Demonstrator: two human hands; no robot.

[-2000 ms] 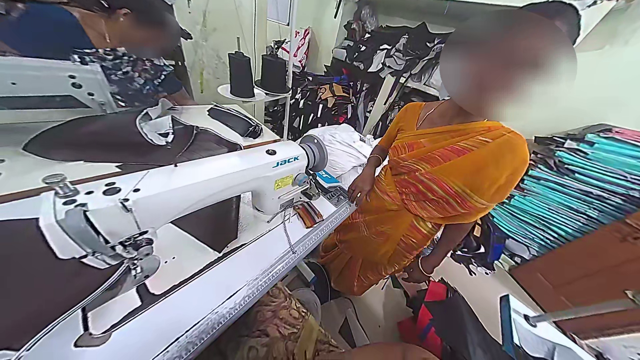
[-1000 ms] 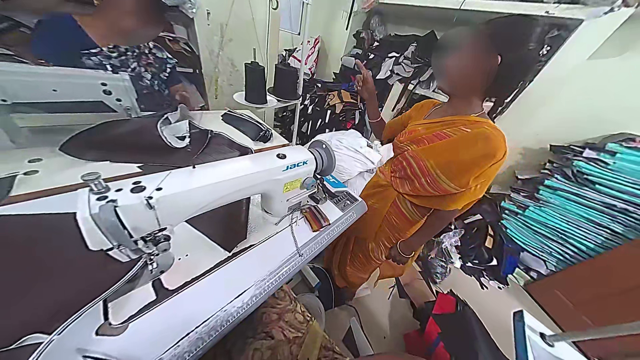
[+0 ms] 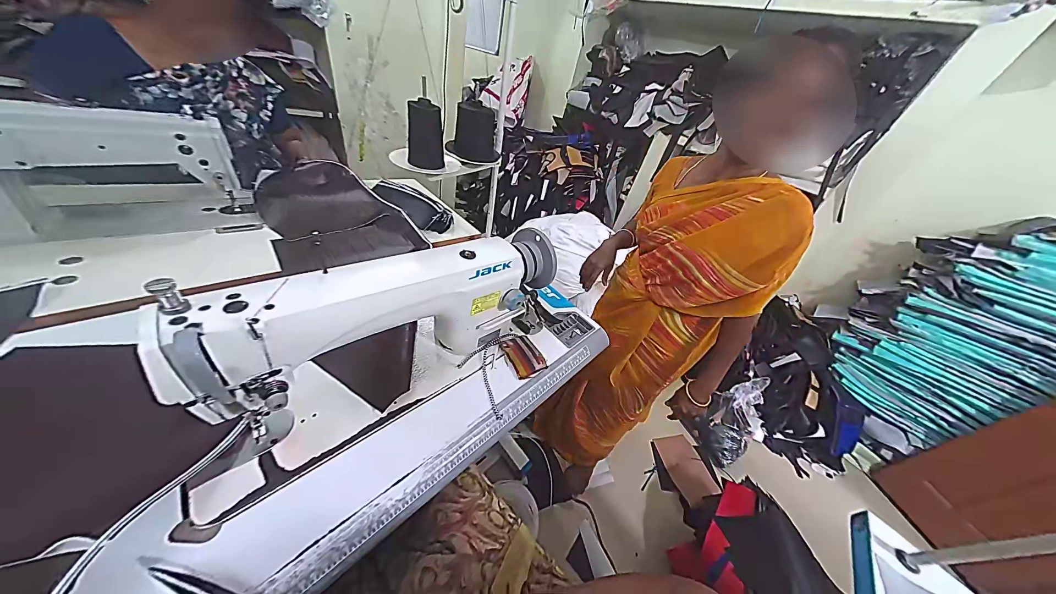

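Neither of my hands can be made out in the head view; a strip of bare skin, perhaps a forearm, shows at the bottom edge. In front of me stands a white Jack sewing machine (image 3: 371, 297) on its table. Dark brown sheet material (image 3: 74, 445) with a light piped edge lies left of the needle area and reaches up to it. A small striped item (image 3: 523, 356) and a chain (image 3: 488, 384) lie on the table by the machine's base. My patterned clothing (image 3: 462, 536) shows below the table's edge.
A person in orange clothing (image 3: 701, 256) stands beyond the table's right end. Another person (image 3: 206, 91) is at a second sewing machine (image 3: 107, 165), back left. Black thread cones (image 3: 425, 134) stand behind. Teal-edged pieces (image 3: 973, 330) are stacked right; red and black scraps (image 3: 726, 528) lie on the floor.
The standing person's raised hand has come down beside the white cloth. The brown piece at the second machine has shifted. The view has turned somewhat.
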